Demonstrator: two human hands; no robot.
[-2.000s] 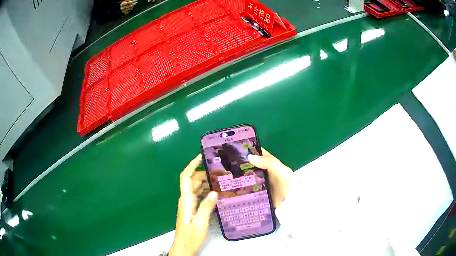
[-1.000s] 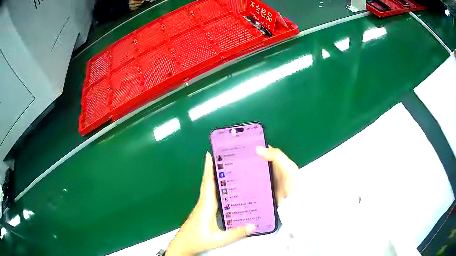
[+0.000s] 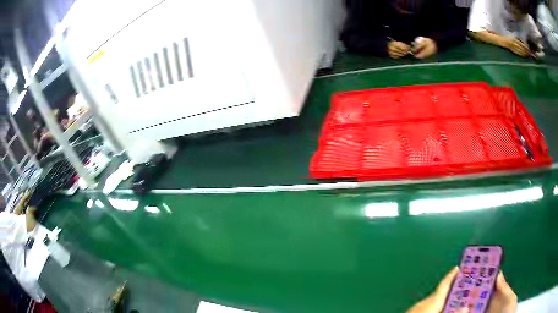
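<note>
A smartphone (image 3: 476,278) with a lit pink-purple screen showing rows of icons is at the lower right of the head view. My left hand (image 3: 437,299) holds its left side. My right hand (image 3: 504,297) is at its right side, with the fingers around the edge. Both hands and the phone's lower end are cut off by the bottom edge. The phone is held over the near side of the green conveyor belt (image 3: 263,238).
A red mesh tray (image 3: 428,131) lies beyond the belt. A white vented machine (image 3: 214,67) stands at the upper left, with a dark box (image 3: 150,173) by its foot. People sit across the belt and at the far left. A white sheet (image 3: 220,307) shows at the near edge.
The view has swung left, so the phone and hands now sit at the lower right. The screen shows icons instead of a list. The machine, people and left end of the line have come into view.
</note>
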